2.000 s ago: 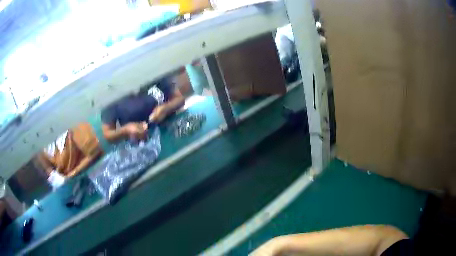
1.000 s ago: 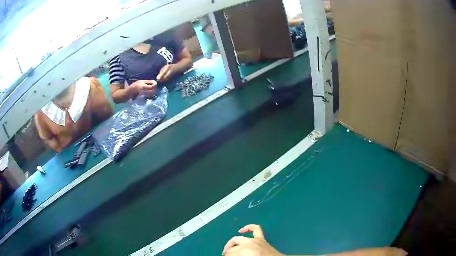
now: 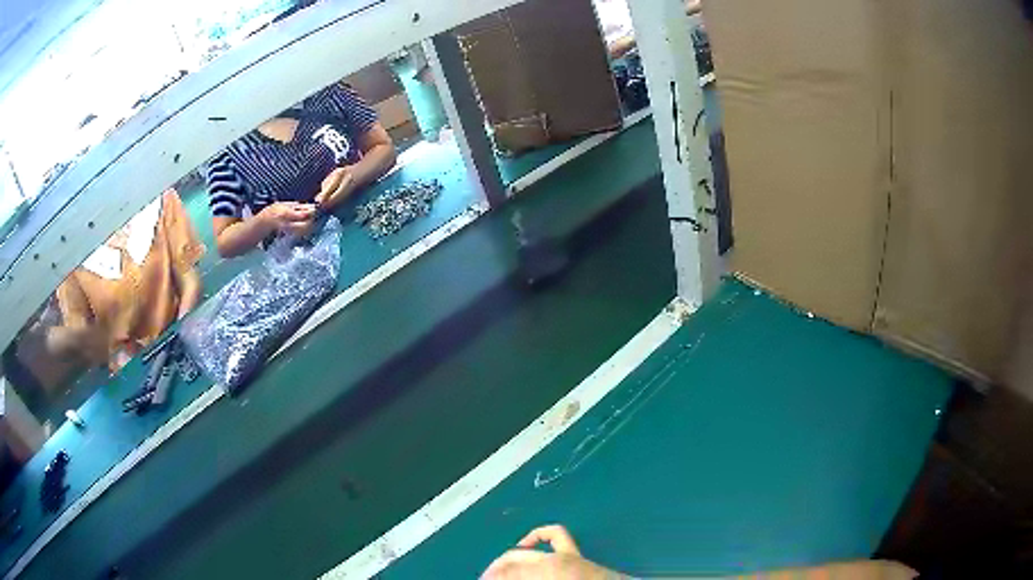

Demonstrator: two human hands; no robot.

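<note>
My right hand (image 3: 546,557) is low in the picture over the near green bench (image 3: 725,453), cut off by the bottom edge. One finger is bent and raised; whether the hand holds anything is hidden. My left hand is not in view. A blurred dark unit (image 3: 541,263) lies on the dark green conveyor belt (image 3: 453,374), beyond the pale edge rail (image 3: 555,417).
A tall cardboard sheet (image 3: 816,170) stands at right, beside a pale upright post (image 3: 677,159). A pale beam (image 3: 283,96) crosses above the belt. Across it are a clear plastic bag (image 3: 266,306), dark handle shells (image 3: 159,374), small metal parts (image 3: 397,209) and two people.
The dark unit has moved left along the belt. Another unit at lower left has left the view. My right forearm came down from higher in the picture; the hand is now lower. The view has shifted.
</note>
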